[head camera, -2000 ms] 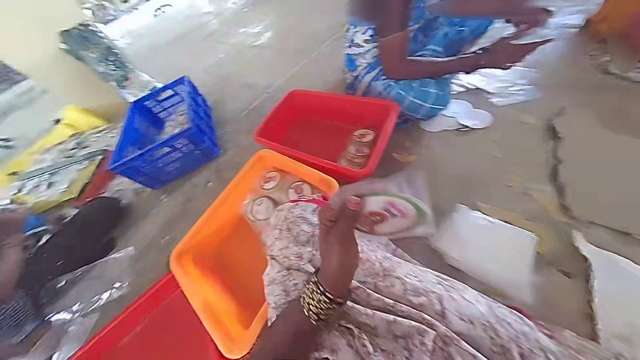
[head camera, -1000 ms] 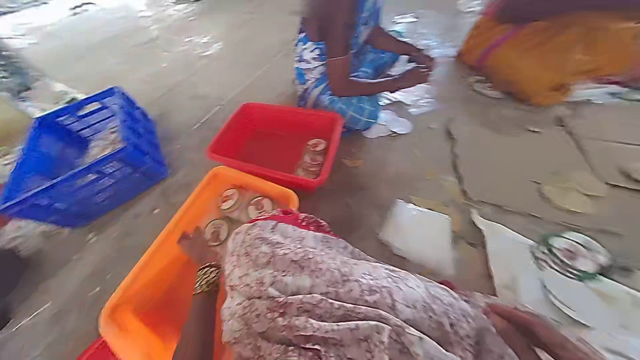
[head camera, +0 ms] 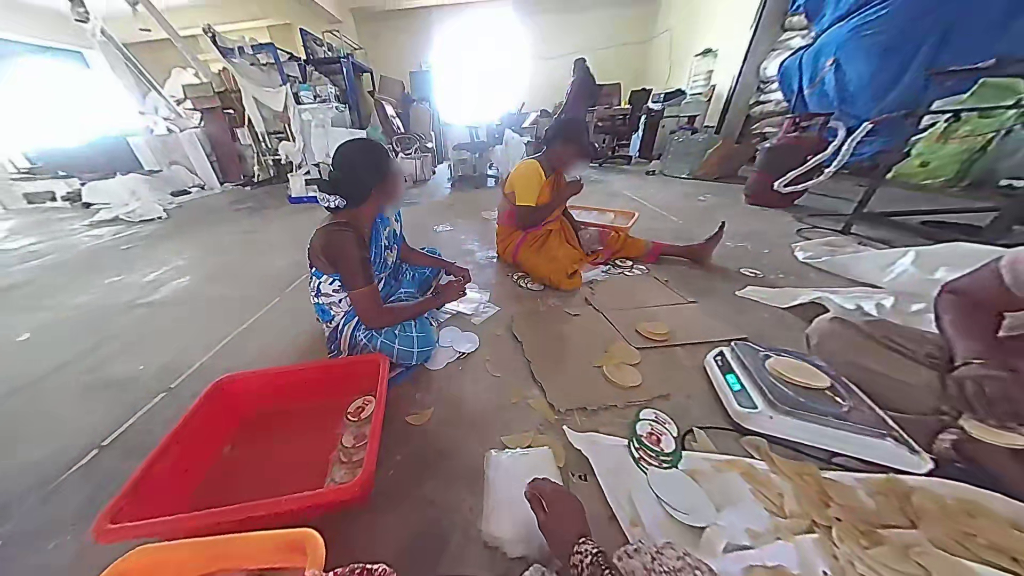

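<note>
My right hand (head camera: 558, 518) is low in the middle of the view, a bangle at its wrist. Its curled fingers touch the right side of a stack of clear plastic pouches (head camera: 506, 496) on the floor; whether they grip one cannot be told. My left hand is out of view. To the right of the hand, a pile of round printed labels (head camera: 656, 438) and white paper discs (head camera: 682, 496) lie on a white sheet. At the left, a red plastic tray (head camera: 232, 448) holds several round packets (head camera: 352, 436) along its right side. Part of an orange tray (head camera: 224, 552) shows below it.
A digital scale (head camera: 816, 408) bears a stack of pale discs (head camera: 798, 372). Beside it sits a person (head camera: 984, 344), partly in view. Two people (head camera: 368, 264) (head camera: 548, 216) sit ahead on the floor. Flattened cardboard (head camera: 572, 356) and pale flat pieces (head camera: 904, 512) lie nearby.
My left hand held a labelled packet, then was at the orange tray beside several packets; now it is out of view. My right hand has come to the pouches. The view has tilted up.
</note>
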